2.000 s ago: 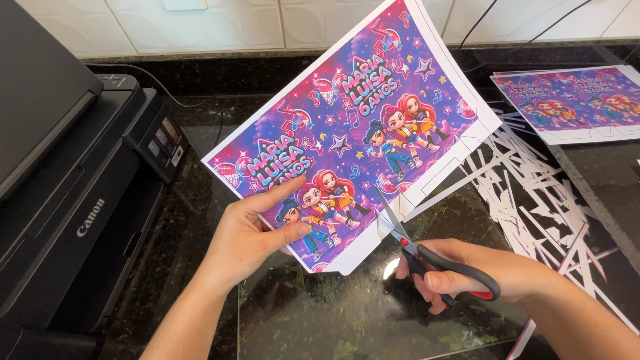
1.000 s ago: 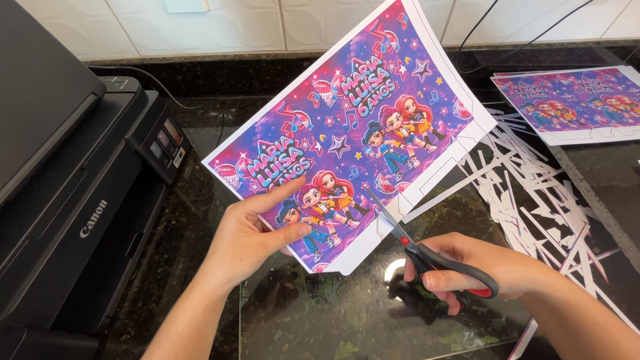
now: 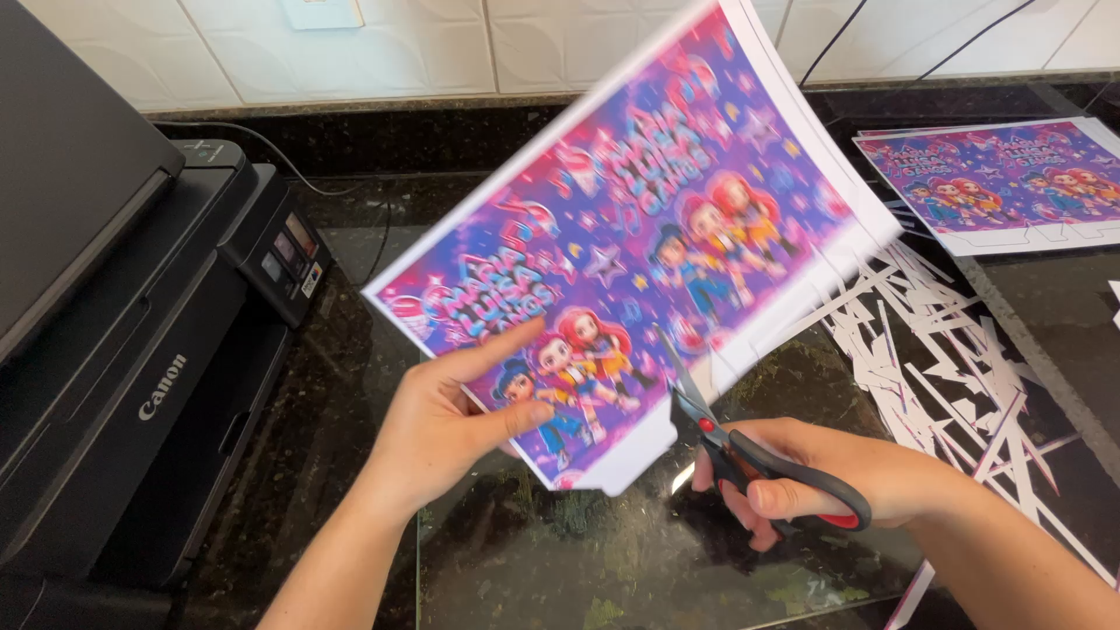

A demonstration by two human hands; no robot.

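Note:
My left hand (image 3: 446,420) pinches the lower left part of a printed paper sheet (image 3: 604,254), thumb on the printed face and the other fingers partly hidden behind it. The sheet is tilted and carries purple and pink cartoon figures, stars and writing, with a white margin. Along its lower edge a white tab with cut corners stands out. In my right hand (image 3: 787,481) is a pair of scissors (image 3: 726,437) with black and red handles. Their blades are parted and lie at the lower edge of the sheet, beside the tab.
A black Canon printer (image 3: 166,385) stands at the left. White paper offcuts (image 3: 954,394) lie heaped at the right, below a stack of similar printed sheets (image 3: 1006,184). Under my hands is a transparent mat (image 3: 542,560) on the dark stone counter, with a tiled wall behind.
The sheet has shifted slightly in my left hand's hold and looks blurred. The scissor blades are more widely parted than one second ago.

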